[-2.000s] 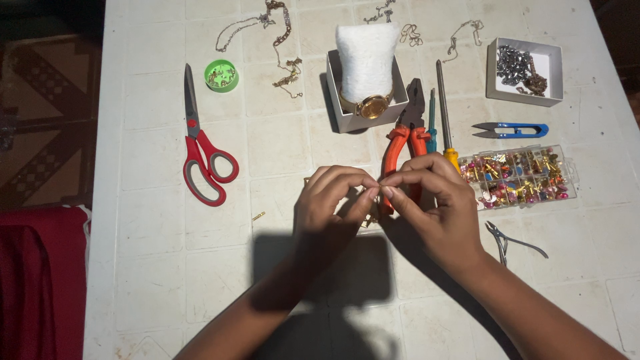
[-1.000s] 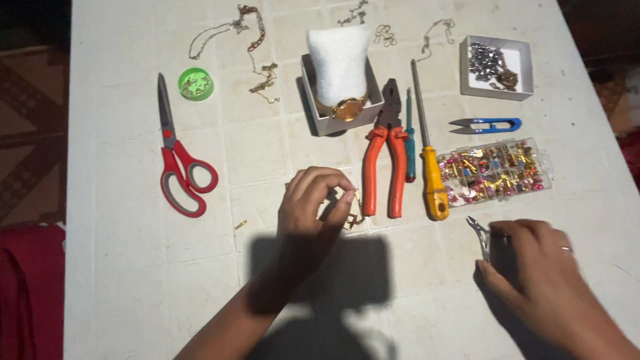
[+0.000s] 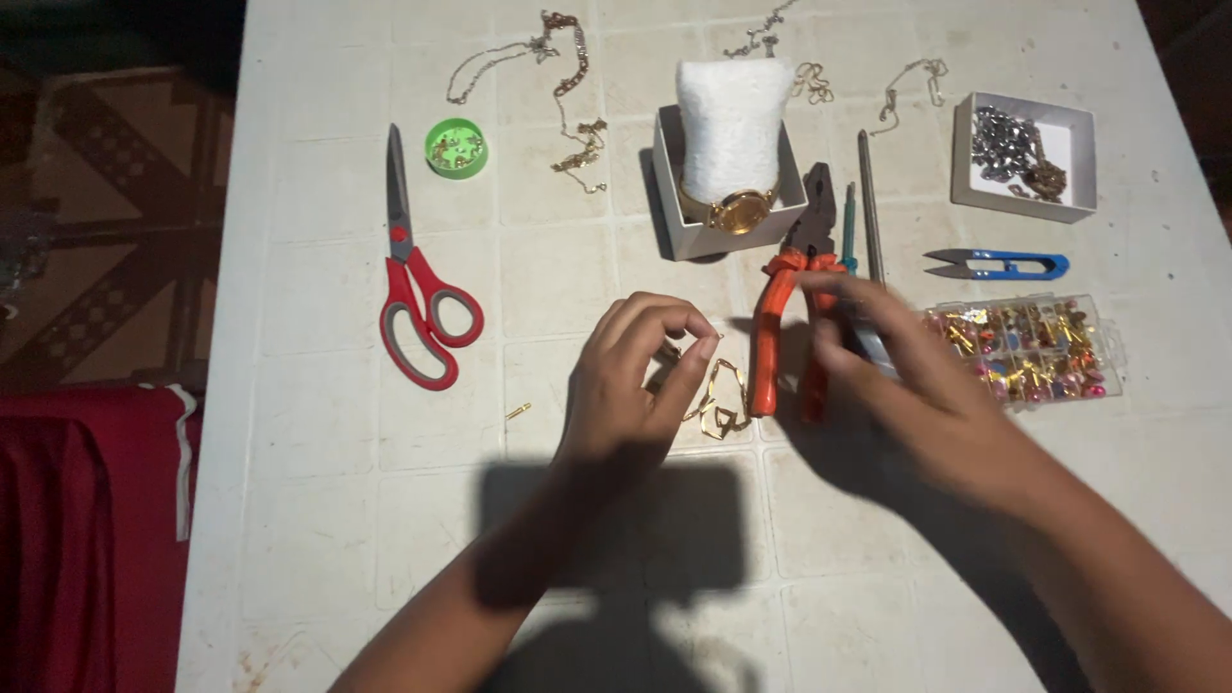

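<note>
My left hand [image 3: 640, 371] pinches the end of a gold-coloured chain between thumb and forefinger, above the table left of the orange-handled pliers. Links of that chain [image 3: 729, 399] lie on the table beside the fingertips. My right hand [image 3: 914, 385], blurred, is raised over the handles of the combination pliers [image 3: 767, 337]. Between its fingers shows a small silver tool [image 3: 871, 348], which looks like the small metal pliers; its jaws are not clear. The hand hides the handle of the long screwdriver [image 3: 870, 207].
Red-handled scissors [image 3: 399, 245] and a green lid with small findings [image 3: 457, 147] lie at left. Behind my hands stands a box [image 3: 727, 236] with a gold watch [image 3: 741, 212] on a white cushion. At right are blue thread snips [image 3: 1011, 264], a bead organizer [image 3: 1035, 351] and a box of chains [image 3: 1025, 202].
My right hand left the chain, reached the small metal pliers at the right, and has come back leftward with them. My left hand has stayed at the chain.
</note>
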